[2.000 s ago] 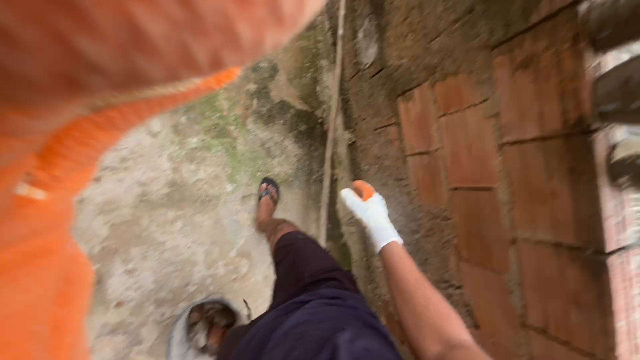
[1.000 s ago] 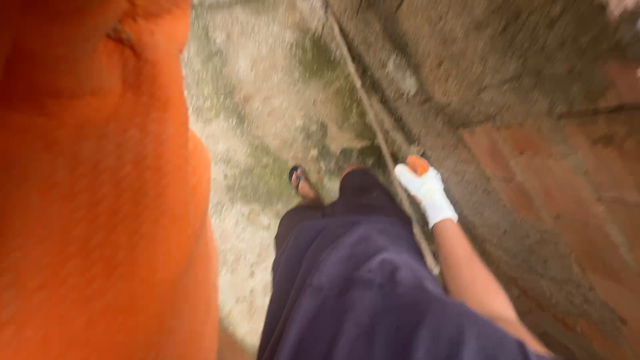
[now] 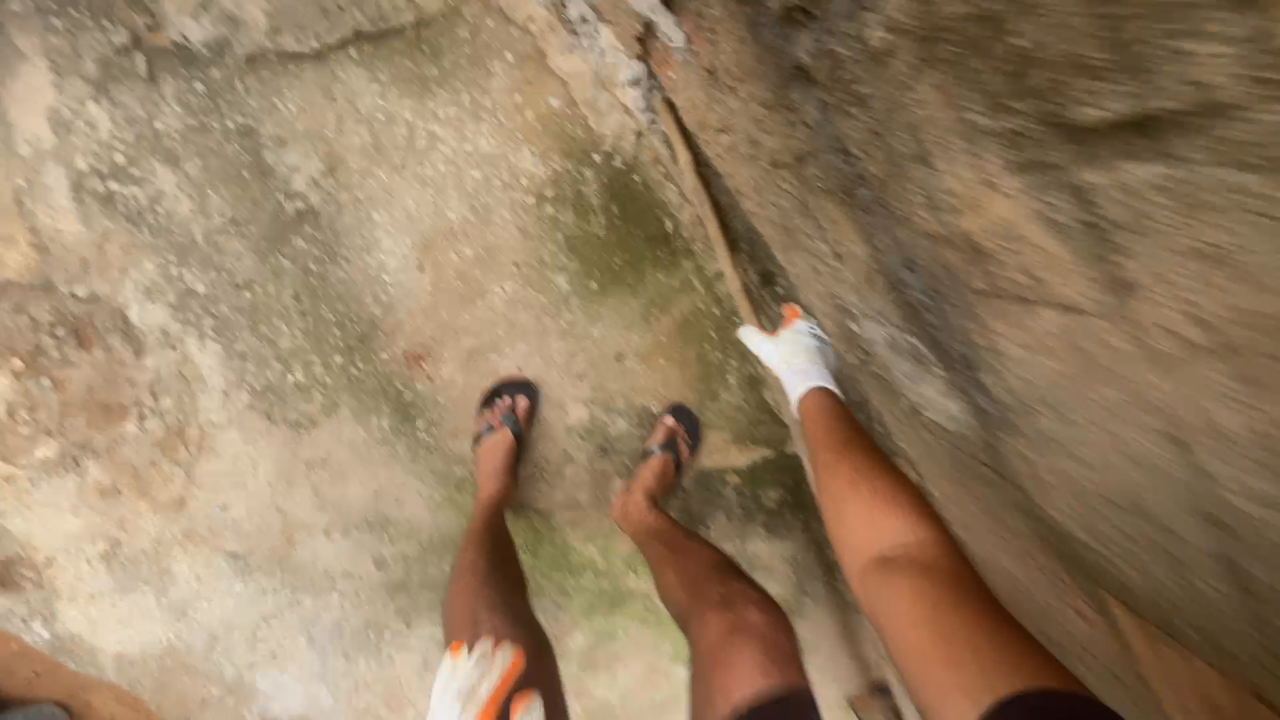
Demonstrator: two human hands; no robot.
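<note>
My left hand (image 3: 485, 685), in a white glove with orange on the fingers, is at the bottom edge in front of my left shin. Its fingers point up the view, and no object shows in it; the rest is cut off. My right hand (image 3: 795, 350), gloved alike, is held out over the foot of the wall, thumb apart from the fingers, with nothing visible in it. Behind it a long thin pole or pipe (image 3: 710, 215) runs along the base of the wall; whether the glove touches it I cannot tell.
Rough concrete ground (image 3: 300, 300) with green, mossy patches lies under my feet in dark flip-flops (image 3: 510, 405). A rough, blurred wall (image 3: 1050, 300) rises on the right. A cracked ledge or slab edge (image 3: 350, 40) crosses the top left. A brown shape (image 3: 60, 680), unclear, enters at lower left.
The large orange woven thing that filled the left side has gone out of view. My left hand and both feet now show. My right arm stays extended beside the wall.
</note>
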